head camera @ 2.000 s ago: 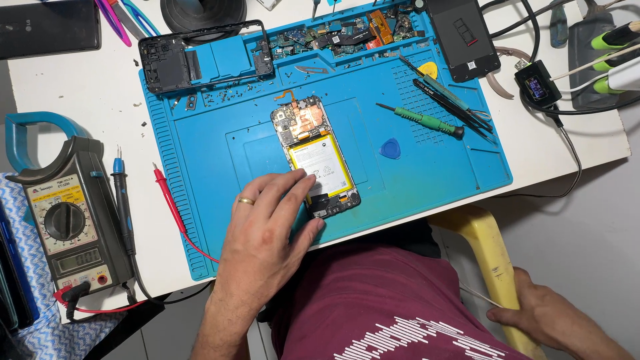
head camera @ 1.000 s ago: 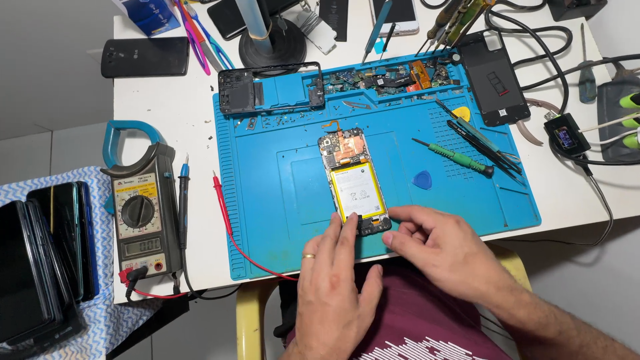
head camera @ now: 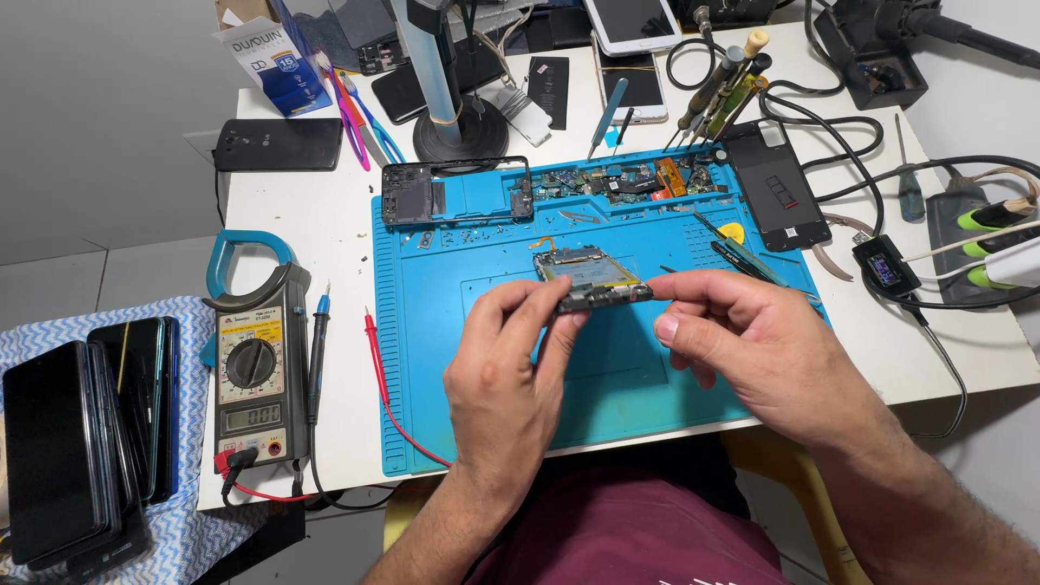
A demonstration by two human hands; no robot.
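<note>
An opened smartphone (head camera: 591,275), its battery edged in yellow and an orange flex cable at its far end, is tilted above the blue silicone repair mat (head camera: 487,406). My left hand (head camera: 508,366) grips its near left part between thumb and fingers. At the phone's near right corner is the index fingertip of my right hand (head camera: 739,349); its thumb is apart from the phone, and whether the fingertip touches cannot be told. A black phone frame (head camera: 410,195) lies at the mat's back left. Tweezers (head camera: 739,262) and a yellow pick (head camera: 732,233) lie right of the phone.
A clamp multimeter (head camera: 253,366) lies at left, its red probe (head camera: 374,349) on the mat's edge. Stacked phones (head camera: 53,439) rest on a patterned cloth. Screwdrivers (head camera: 719,97) stand behind the mat's parts tray. A black back cover (head camera: 776,191), a USB meter (head camera: 884,264) and cables are at right.
The phone lay flat on the mat before; it is now lifted and tilted in my left hand. My right hand, low by the yellow chair two seconds ago, has come up to the phone's right side.
</note>
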